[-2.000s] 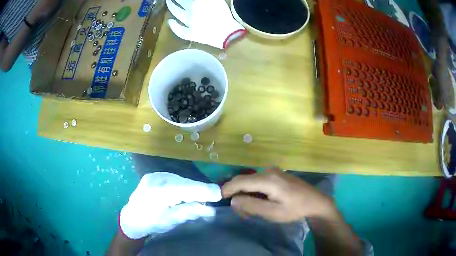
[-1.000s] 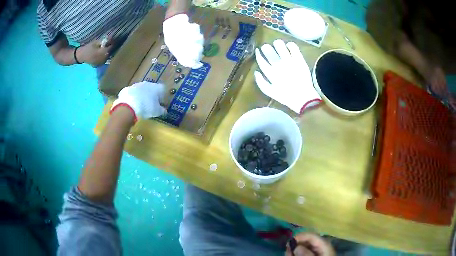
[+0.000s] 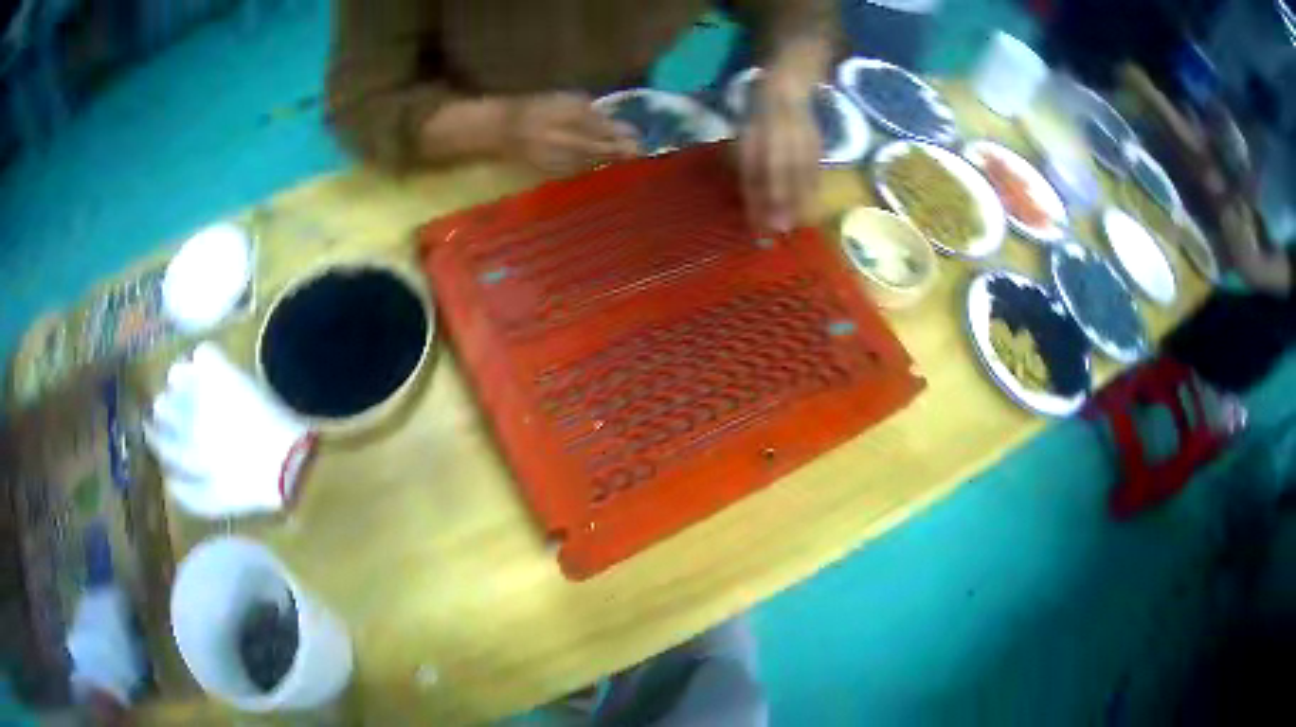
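Note:
My left hand (image 3: 108, 646), in a white glove, is small and blurred at the lower left, over the brown carton (image 3: 40, 490). Its fingers and anything in them cannot be made out. My right hand is out of the picture. The white bucket (image 3: 324, 656) stands beside the carton with dark pieces (image 3: 266, 643) at its bottom. An empty white glove (image 3: 218, 433) with a red cuff lies behind the bucket.
The orange-red tray (image 3: 682, 497) lies centrally; a person's hands (image 3: 779, 149) are at its far edge. A black-filled bowl (image 3: 346, 345) stands left of it. Plates of coloured pieces (image 3: 931, 196), a small cream bowl (image 3: 888, 253) and a yellow-and-black plate (image 3: 1030, 341) lie right.
The view has swung right, so the tray is now central and the carton far left. My right hand, earlier holding a small dark piece, has left the picture.

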